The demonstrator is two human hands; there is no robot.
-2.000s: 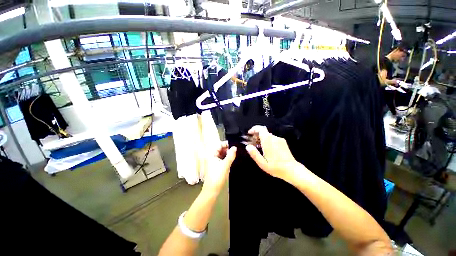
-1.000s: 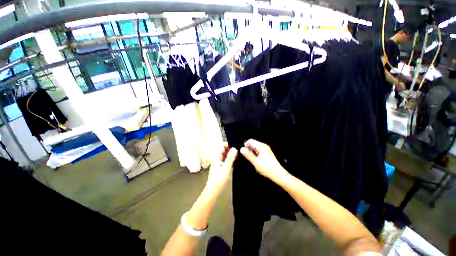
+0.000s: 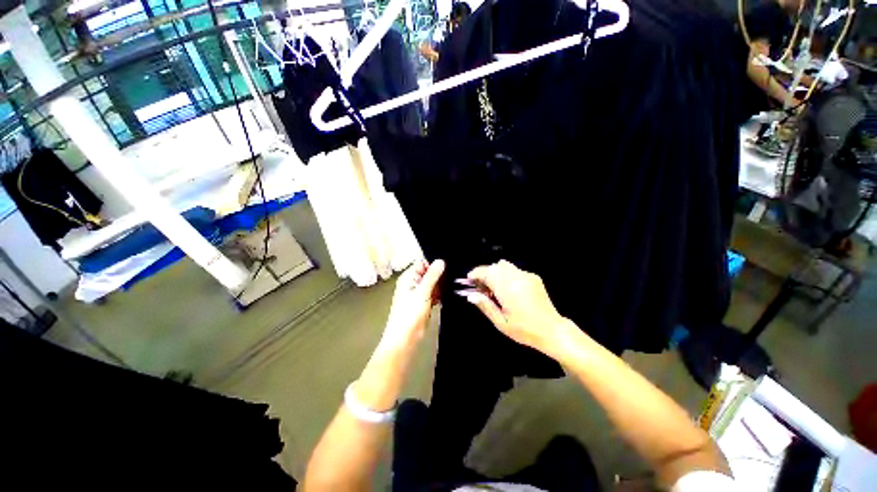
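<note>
A black skirt [image 3: 423, 207] hangs in front of me from a white plastic hanger [image 3: 471, 73] that tilts up to the right. Dark loops hold it at both ends of the hanger bar. My left hand [image 3: 415, 293] pinches the skirt's left edge between thumb and fingers. My right hand [image 3: 514, 300] is just to the right of it, over the black cloth, with small metal snip points [image 3: 465, 286] sticking out between its fingers. The handles are hidden in the hand. No thread can be made out.
Black garments [image 3: 664, 192] hang in a row on the right. Black-and-cream garments [image 3: 361, 216] hang behind on the left. A black mass [image 3: 125, 413] fills the lower left. A white table [image 3: 837, 437] with papers and a dark phone stands lower right. A fan [image 3: 827, 144] and a person's arm [image 3: 769, 82] are beyond.
The view has tilted down; the rail has left the picture and the table has come in. Both hands have moved down the skirt's edge. The snip points show again at the right fingertips.
</note>
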